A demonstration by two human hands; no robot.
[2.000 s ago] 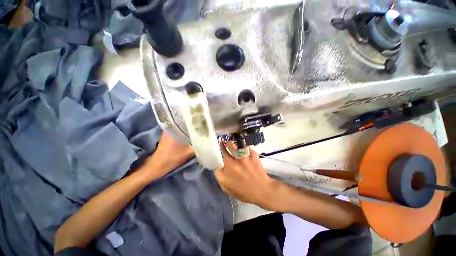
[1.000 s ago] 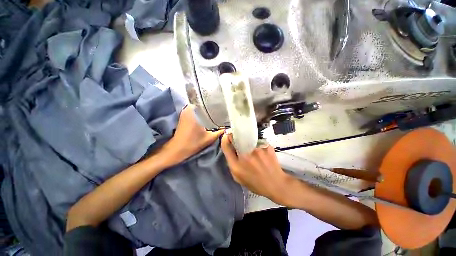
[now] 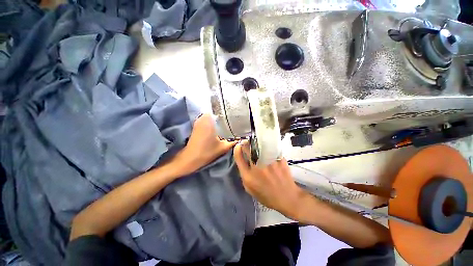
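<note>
A large heap of grey garment cloth [image 3: 83,140] lies left of the sewing machine head [image 3: 332,57] and over my lap. My left hand [image 3: 199,145] pinches the cloth edge just left of the needle area. My right hand [image 3: 269,182] is beside it, thumb and finger at the same edge, partly behind the off-white lever [image 3: 267,127]. The needle and foot are hidden. A narrow grey tape [image 3: 358,208] runs from the dark tape roll [image 3: 442,205] on the orange disc [image 3: 415,244] towards my right hand.
A brown-handled pointed tool [image 3: 365,188] lies on the bed left of the orange disc. A black rod [image 3: 337,155] runs along the machine base. A small white label [image 3: 135,229] is on the cloth. More grey cloth [image 3: 171,18] lies beyond the machine's left end.
The view has shifted, so the machine sits further right. My left hand has come out from behind the machine head and now pinches the edge beside my right hand, whose fingertips have moved left from the foot.
</note>
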